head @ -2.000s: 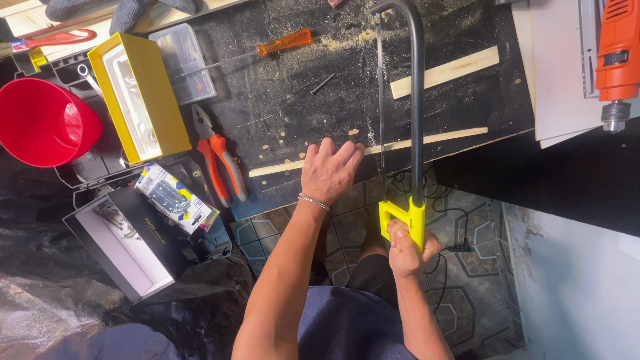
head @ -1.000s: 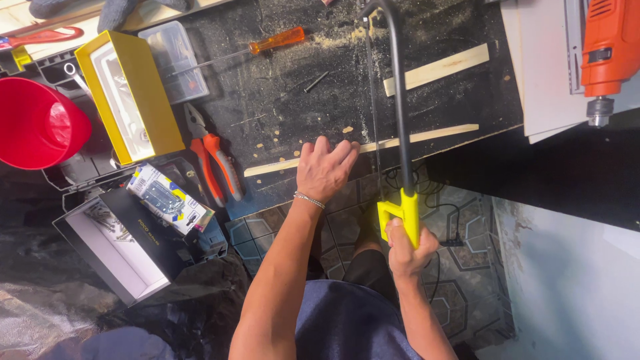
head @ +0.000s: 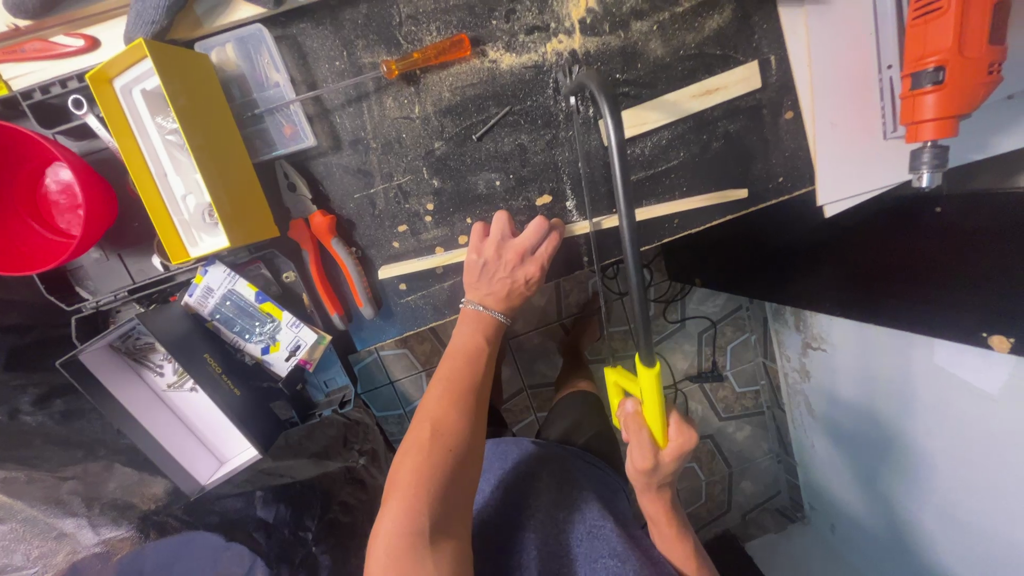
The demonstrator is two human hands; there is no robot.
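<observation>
My right hand (head: 658, 448) is closed round the yellow handle of a hacksaw (head: 618, 152) with a black tubular frame. Its thin blade lies across a narrow wooden strip (head: 680, 207) near the edge of the black tabletop. To the left of the blade, my left hand (head: 512, 260) presses on the same strip, fingers bent over it; its fingertips and the wood under them are partly hidden. A wider wooden piece (head: 692, 98) lies beyond the strip, partly behind the saw frame. Sawdust (head: 568, 36) is scattered near the far end of the saw.
Combination pliers (head: 324, 240), an orange-handled screwdriver (head: 424, 56) and a dark screw or nail (head: 492, 123) lie on the tabletop. A yellow box (head: 212, 144), red bucket (head: 56, 200) and black box of screws (head: 160, 400) stand left. An orange drill (head: 948, 72) lies right on white boards (head: 848, 104).
The hacksaw has moved slightly toward my body, its far end now lower in view. My left hand has stayed on the strip, and my right hand has kept hold of the handle.
</observation>
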